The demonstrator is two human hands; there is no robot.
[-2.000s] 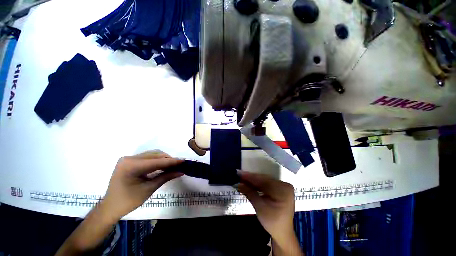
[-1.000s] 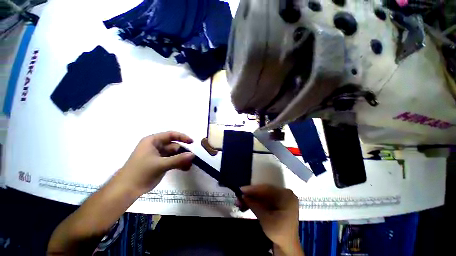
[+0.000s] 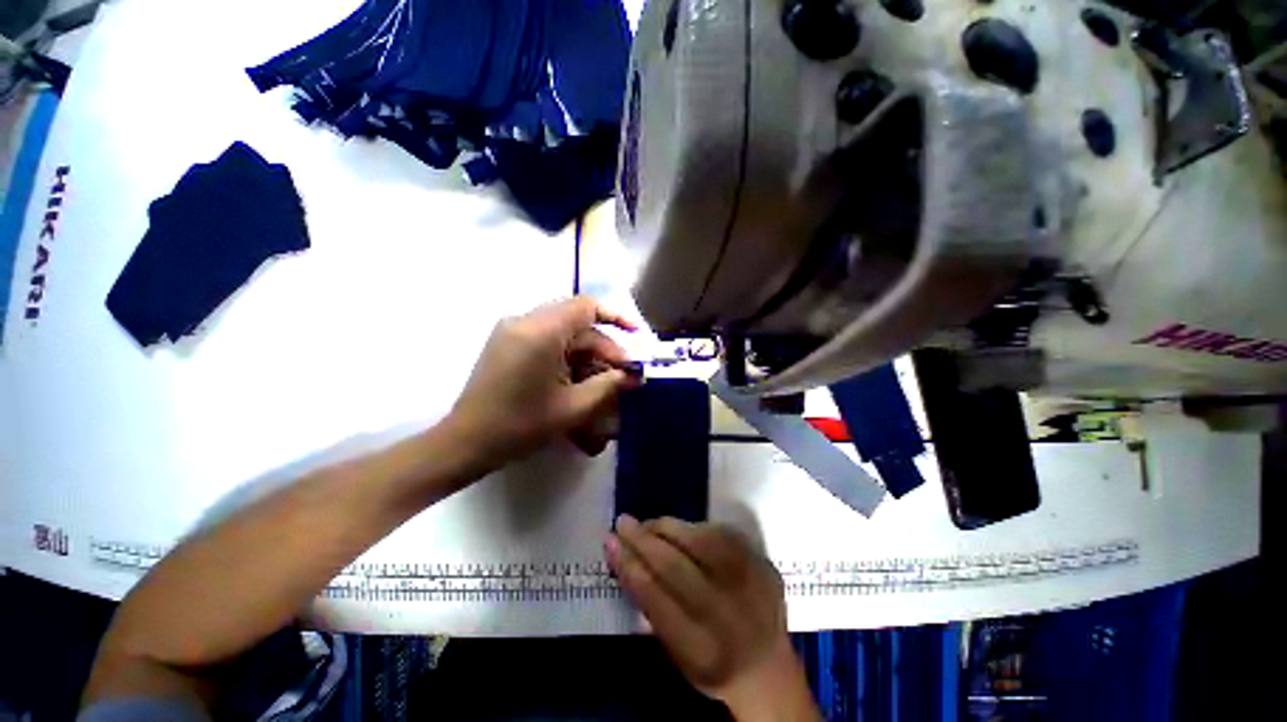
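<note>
A navy rectangular cut piece (image 3: pixel 663 449) lies flat, long side toward me, just in front of the needle area (image 3: pixel 695 351). My left hand (image 3: pixel 544 378) pinches something small and dark, likely the end of the narrow navy strip, at the panel's far left corner; the rest of the strip cannot be made out. My right hand (image 3: pixel 702 592) rests on the panel's near end with its fingertips. The presser foot and needle are mostly hidden under the sewing machine head (image 3: pixel 790 184).
A navy stack (image 3: pixel 212 243) lies at far left, and a larger fanned bundle (image 3: pixel 466 78) behind. Right of the needle are a pale strip (image 3: pixel 812 454), navy strips (image 3: pixel 882 423), a red item (image 3: pixel 826 427) and a black phone (image 3: pixel 977 444). A printed ruler (image 3: pixel 466 580) runs along the front edge.
My left hand has moved forward and right to the panel's far left corner. The strip stretched between my hands no longer shows. My right hand now lies flatter on the panel's near end.
</note>
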